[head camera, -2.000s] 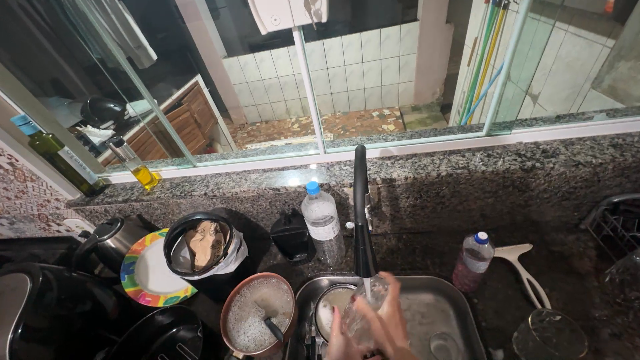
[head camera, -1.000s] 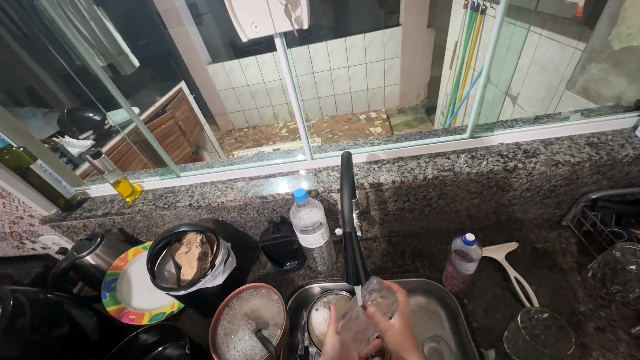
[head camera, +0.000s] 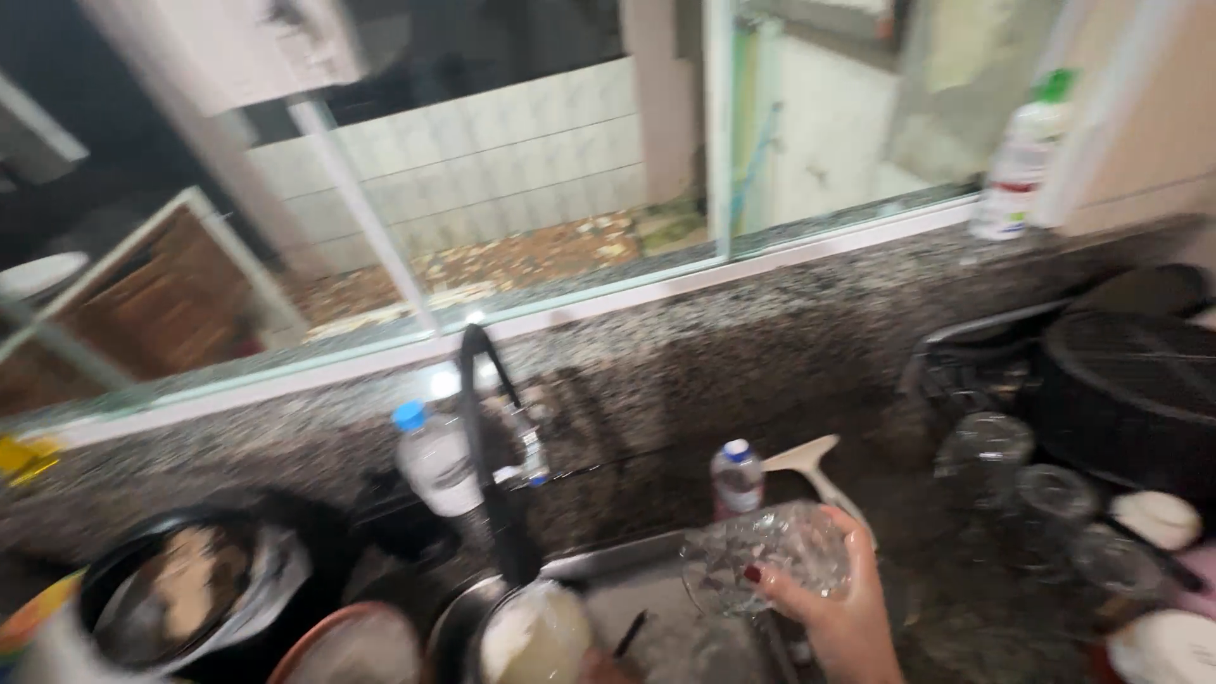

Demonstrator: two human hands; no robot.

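My right hand (head camera: 841,603) grips a clear patterned glass bowl (head camera: 774,560) by its side, over the right part of the steel sink (head camera: 617,560). Below the black faucet (head camera: 489,465), at the bottom edge, is a pale rounded thing (head camera: 537,632), blurred, perhaps a sponge or a cup. Beside it a bit of my left hand (head camera: 608,667) shows; whether it holds that thing I cannot tell. A small bottle with a blue and white cap (head camera: 738,480) stands behind the bowl, next to a light-coloured squeegee (head camera: 817,465).
Several glasses (head camera: 988,451) and a black rack or basket (head camera: 1130,380) occupy the right counter. A blue-capped bottle (head camera: 437,465) stands left of the faucet. A lined bin (head camera: 104,617) and a reddish-rimmed pot (head camera: 356,646) are at lower left. On the granite sill stands a green-capped bottle (head camera: 1021,161).
The view has swung right. My right hand has carried the glass bowl from under the faucet to the right, apart from my left hand.
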